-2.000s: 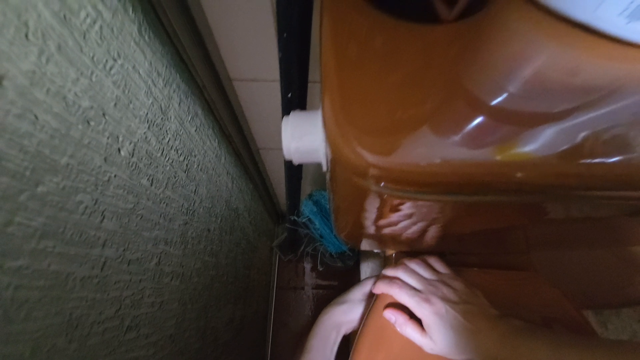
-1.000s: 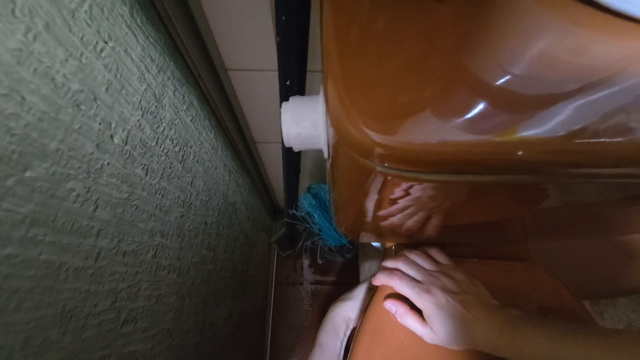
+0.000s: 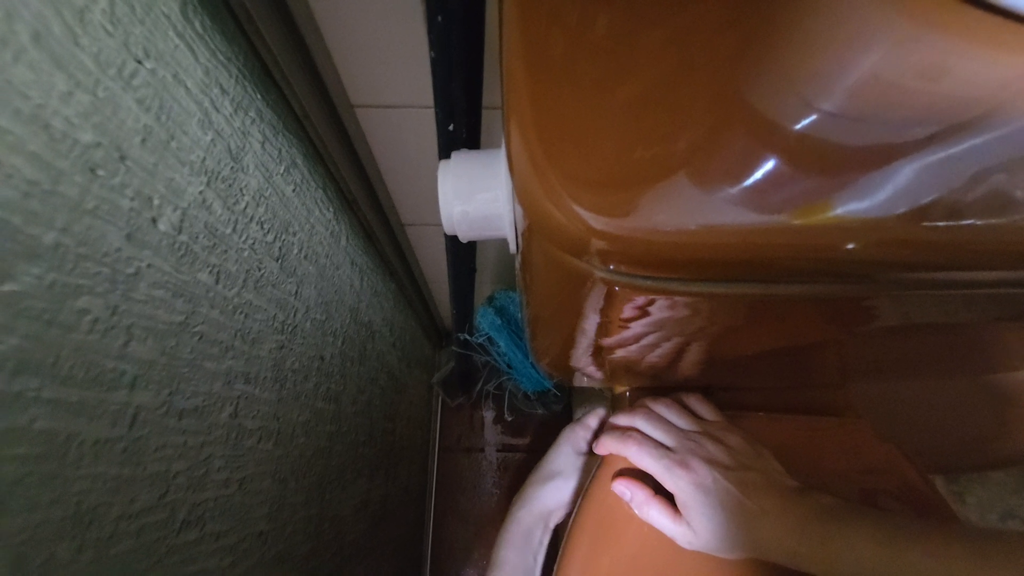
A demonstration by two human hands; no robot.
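Note:
A glossy orange-brown moulded body [image 3: 680, 144] fills the upper right, with a white plastic pipe fitting [image 3: 478, 194] sticking out of its left side. Below it is a smooth orange panel [image 3: 616, 528]. My right hand [image 3: 696, 480] lies palm down on this panel, thumb apart, its fingertips near the panel's upper left edge; the glossy face above mirrors fingers. My left hand [image 3: 576, 448] reaches up along the panel's left side, close to my right fingertips. Its fingers are mostly hidden at the gap beside a small greyish piece [image 3: 590, 400], so its grip does not show.
A rough green-grey textured surface [image 3: 176, 304] takes up the left side. A dark pipe or bar [image 3: 460, 80] runs in front of pale tiles [image 3: 392, 160]. Blue bristles [image 3: 512, 344] stick out beside the orange body, above dark reddish tiles [image 3: 472, 480].

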